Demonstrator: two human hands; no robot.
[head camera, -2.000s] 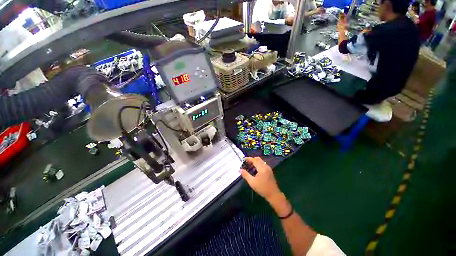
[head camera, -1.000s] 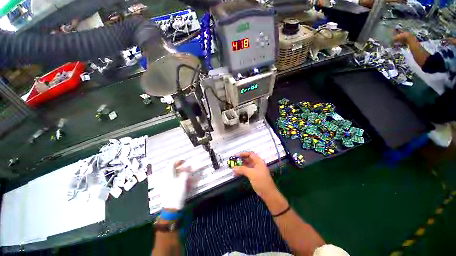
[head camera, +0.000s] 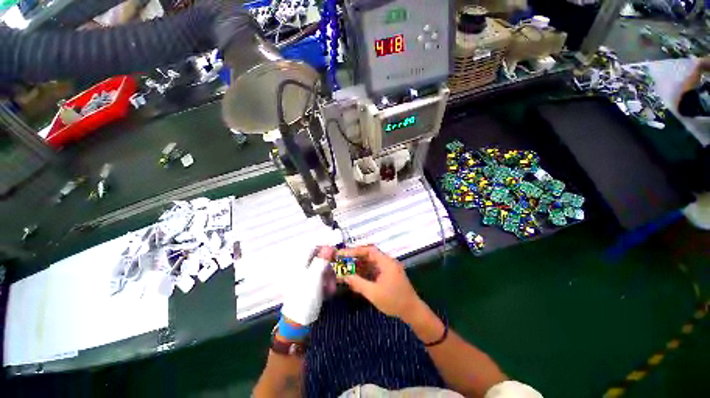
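Note:
A small circuit board (head camera: 343, 267) with yellow and green parts is at the fingers of my bare right hand (head camera: 379, 281). My gloved left hand (head camera: 305, 286) meets it from the left, its fingertips at the board; whether it grips the board or a white part is too blurred to tell. Both hands are in front of the soldering head (head camera: 310, 190), near the front edge of the ribbed white board (head camera: 261, 260). White parts (head camera: 191, 241) lie heaped at the left. More circuit boards (head camera: 506, 186) are heaped on a dark tray at the right.
The controller (head camera: 409, 47) and green-digit display (head camera: 406, 124) stand behind the ribbed board. A fume hood (head camera: 268, 97) hangs left of them. A red bin (head camera: 92, 109) is beyond the conveyor belt (head camera: 210, 159). A black tray (head camera: 611, 159) is at far right, with part of a person beyond.
My right hand came from the tray side to the centre with a circuit board. My left hand came into view and moved right to meet it. The camera view shifted too.

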